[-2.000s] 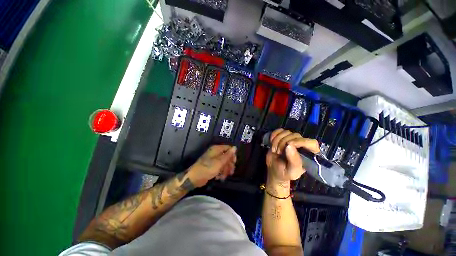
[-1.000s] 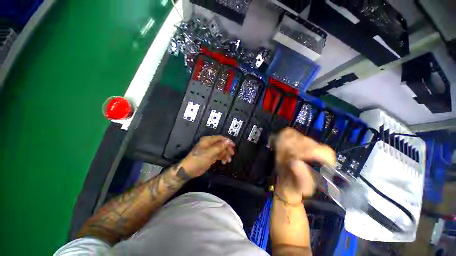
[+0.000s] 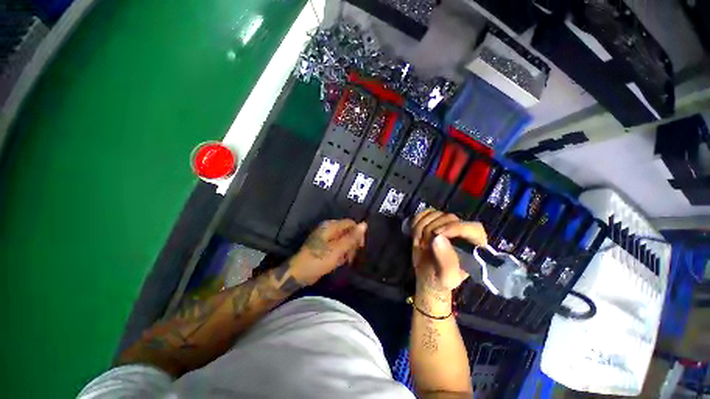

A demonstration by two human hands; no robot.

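Observation:
Black housings (image 3: 307, 204) lie side by side in a row, with small silver metal plates (image 3: 360, 188) on them. My right hand (image 3: 445, 245) is closed around the grey-and-black electric screwdriver (image 3: 506, 277), its front end over a housing near the middle of the row. The cable coils at its tail. My left hand (image 3: 335, 245) is over the lower part of the housings, left of my right hand, thumb and fingertips together. Whether a small part is between them cannot be told.
A red pot (image 3: 214, 161) stands on the edge of the green belt (image 3: 101, 179). Red bins (image 3: 476, 177), a blue tray (image 3: 489, 114) and a heap of metal fittings (image 3: 342, 56) are behind the housings. A white tray (image 3: 603, 312) is at right, a blue crate (image 3: 537, 383) low right.
The screwdriver and my right hand swung right, then came back over the housings. My left hand stays near the lower housings. The view has shifted, moving the bench scene rightward.

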